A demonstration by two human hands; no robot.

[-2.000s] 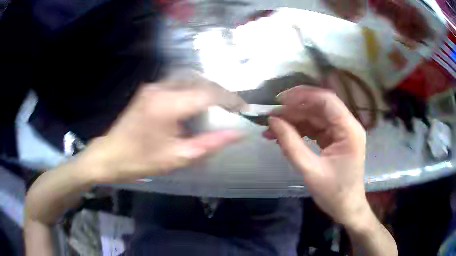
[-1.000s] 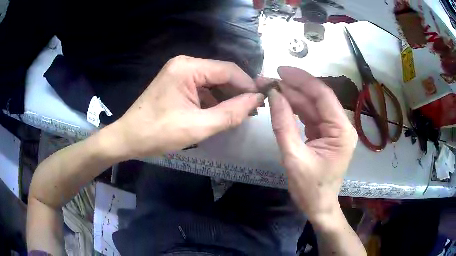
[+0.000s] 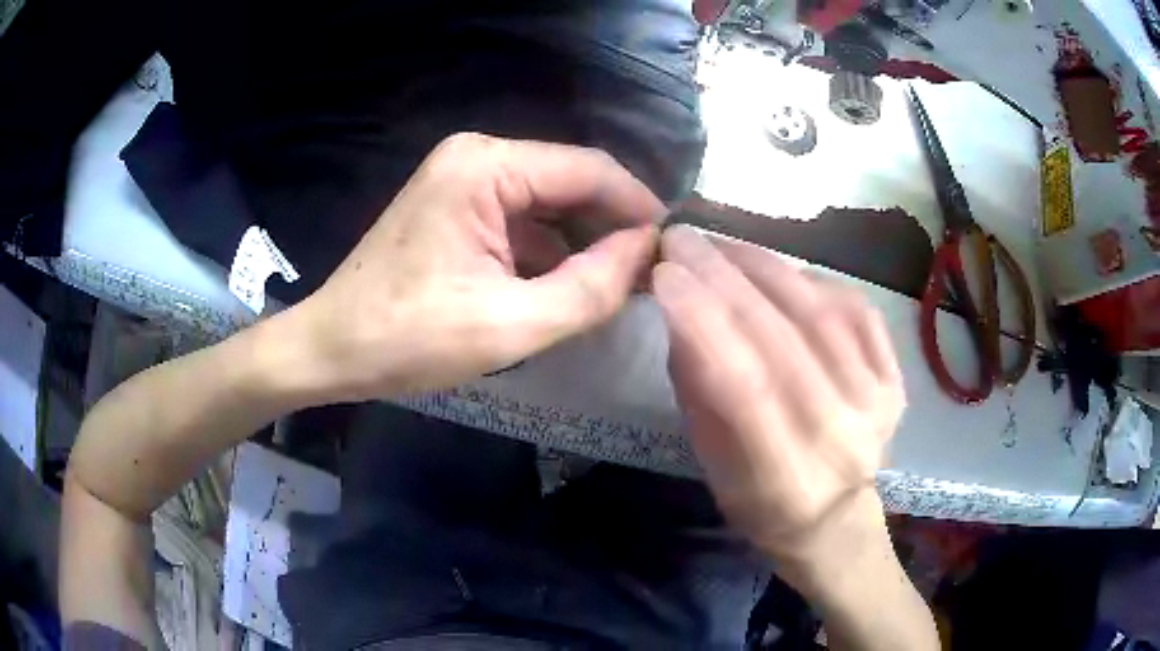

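My left hand (image 3: 471,274) and my right hand (image 3: 782,382) meet fingertip to fingertip above the table. A small dark piece is pinched in my left thumb and index finger, mostly hidden by the fingers. My right fingertips touch it; whether they grip it I cannot tell, and that hand is slightly blurred. A dark fabric strip (image 3: 833,239) with a ragged edge lies on the white table behind my right hand. Large dark garment panels (image 3: 382,76) cover the table's left and back.
Scissors with orange-red handles (image 3: 973,305) lie to the right. A ridged knob (image 3: 855,97) and a round metal part (image 3: 790,129) are at the back. A white label (image 3: 261,268) lies at left. Dark scraps (image 3: 1081,360) lie at far right. A ruler edge (image 3: 560,439) runs along the front.
The hands have come together from further apart. My right hand has turned, its fingers now straighter and its back showing. The view has shifted slightly, and more of the dark strip shows.
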